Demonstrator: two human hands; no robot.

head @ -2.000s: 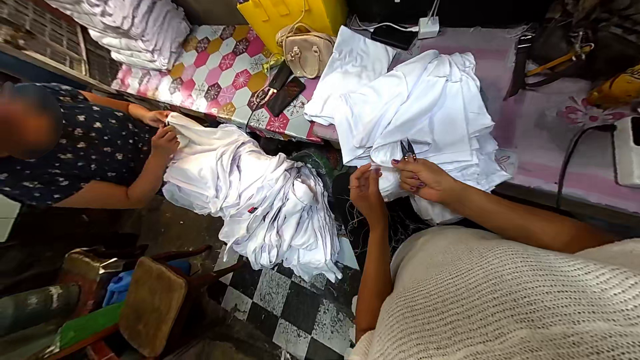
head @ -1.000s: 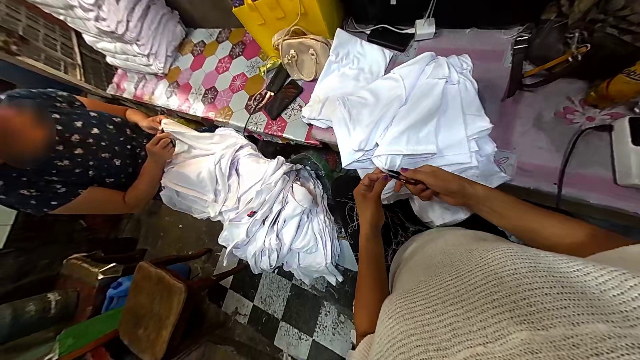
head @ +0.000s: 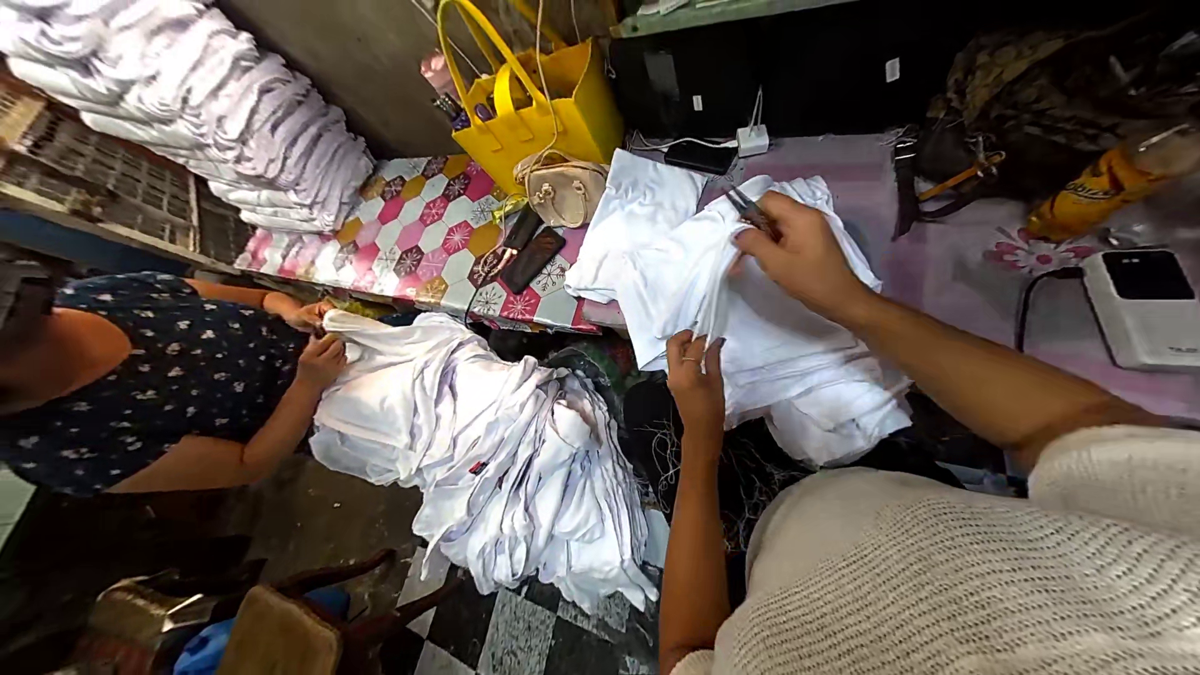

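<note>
White garments [head: 797, 347] lie in a loose pile on the pink-covered table before me. My left hand [head: 696, 375], with a ring on one finger, pinches the near edge of a white garment. Farther up the same cloth is my right hand [head: 797, 244], holding small thread snips [head: 747, 206] whose blades point up and left; its fingertips also seem to be on the fabric. Whether the blades are apart cannot be made out. A second heap of white garments [head: 487, 422] hangs to the left, its far end held by a co-worker's hands [head: 323, 342].
Phones [head: 532, 261], a beige pouch [head: 562, 190] and a yellow bag [head: 544, 103] stand beyond the pile. A white device with a cable [head: 1139, 309] is at right. A wooden stool [head: 281, 633] stands low left; stacked white garments [head: 216, 112] rise behind.
My right hand has moved up and away from my left hand with the snips. The two hands were close together at the pile's near edge; now the cloth stretches between them.
</note>
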